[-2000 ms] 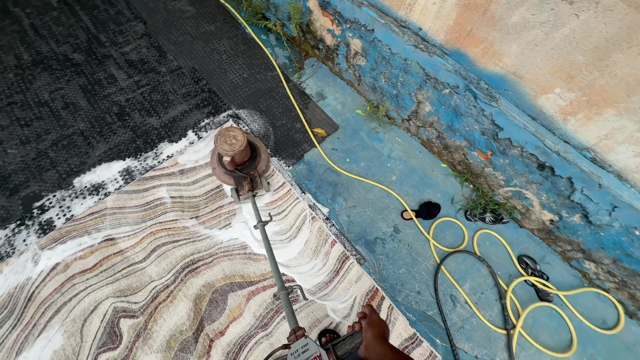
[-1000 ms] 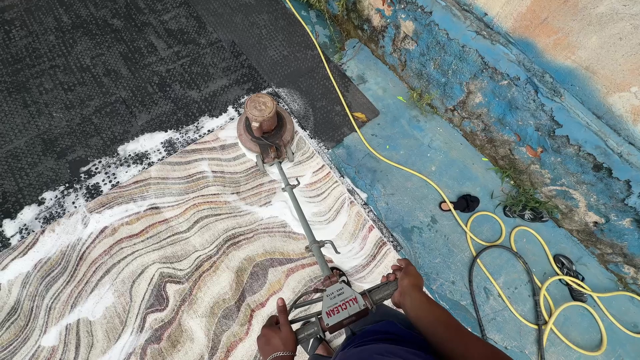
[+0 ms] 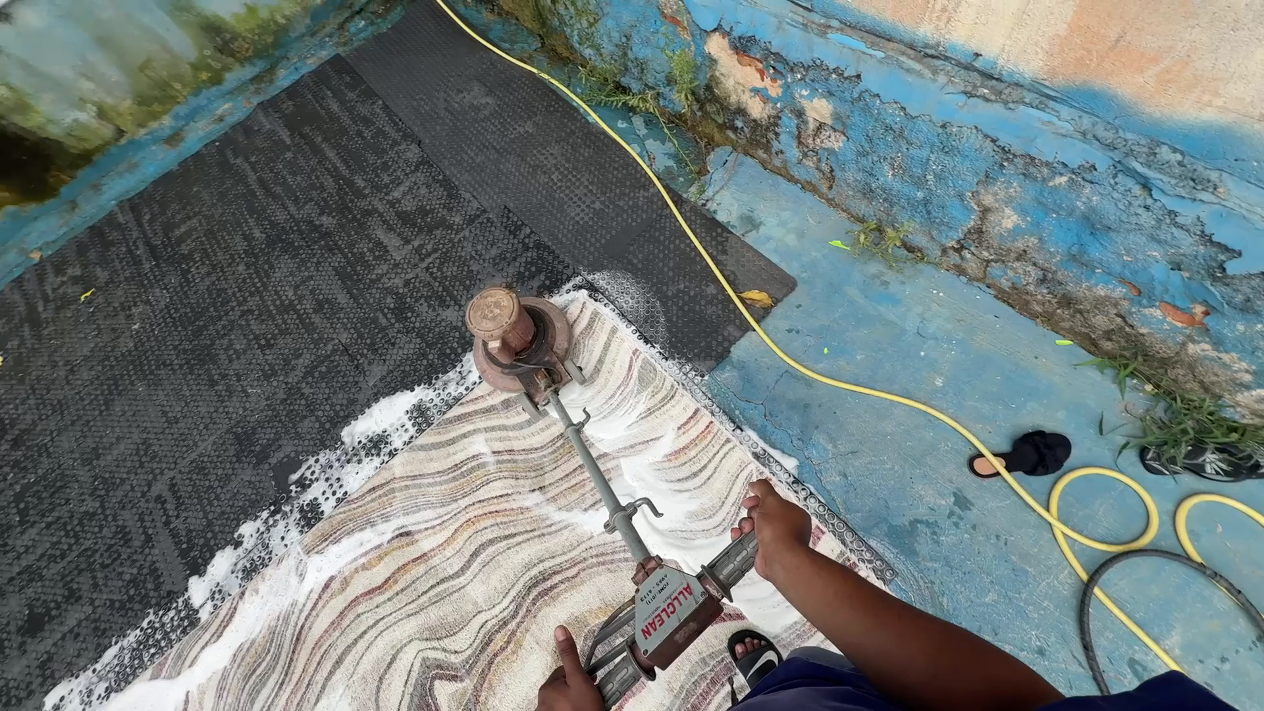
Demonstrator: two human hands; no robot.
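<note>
A rotary floor scrubbing machine (image 3: 520, 341) stands on the far corner of a striped rug (image 3: 395, 563) streaked with white foam. Its grey pole runs back to a handle with a switch box (image 3: 676, 614). My right hand (image 3: 778, 528) is closed around the right grip of the handle. At the lower edge, my left hand (image 3: 571, 681) is on the left grip, thumb raised and fingers partly out of frame. Part of a cable loops beside the switch box. The scrubber's brush is hidden under its round housing.
Black textured rubber matting (image 3: 296, 247) lies beyond the rug. A yellow hose (image 3: 849, 385) crosses the mat and blue floor, coiling near a black cable (image 3: 1091, 592) and a black slipper (image 3: 1042, 452). Peeling blue walls (image 3: 948, 168) border the floor. My sandaled foot (image 3: 755, 657) is on the rug.
The left hand, out of view two seconds ago, has come onto the left side of the handle. The view has shifted, showing a mossy wall at the upper left.
</note>
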